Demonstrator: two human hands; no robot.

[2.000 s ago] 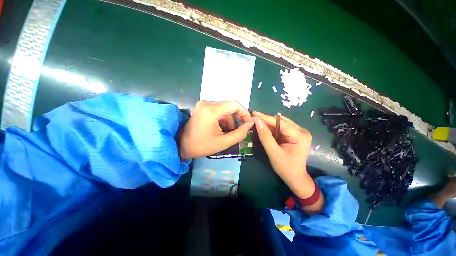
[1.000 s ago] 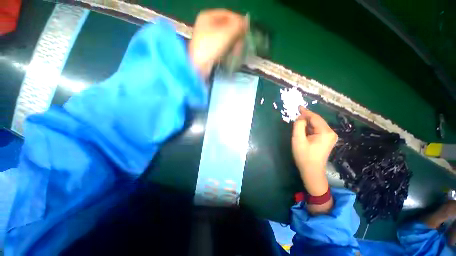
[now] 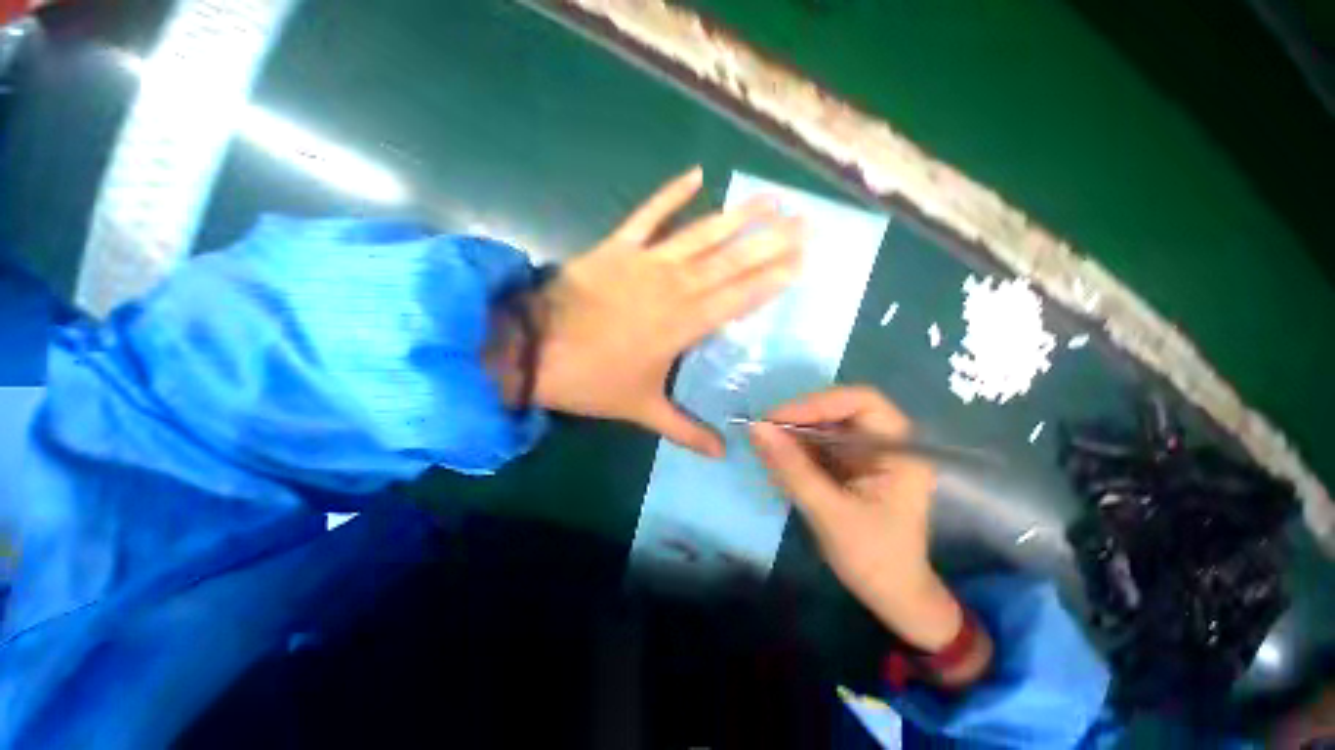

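Observation:
The pale blue-white liner sheet (image 3: 845,249) lies on the dark green bench in front of me. My left hand (image 3: 652,308) is spread flat on it, fingers apart, holding nothing. My right hand (image 3: 864,491) is to its right and holds thin tweezers (image 3: 820,431) like a pen. The tweezer tips are over the sheet near my left thumb. Small marks show on the sheet just above the tips; whether the tips grip anything is too small to tell. No phone half-assembly shows.
A heap of small white pieces (image 3: 1003,340) lies right of the sheet, with a few loose around it. A black parts heap (image 3: 1179,535) is at the right. A second liner strip (image 3: 169,147) is at the left. A worn whitish edge strip (image 3: 937,169) borders the green belt (image 3: 1069,103).
My left hand has come back from the belt edge and now lies spread on the sheet. My right hand has moved left from the white heap to the sheet. The view has shifted.

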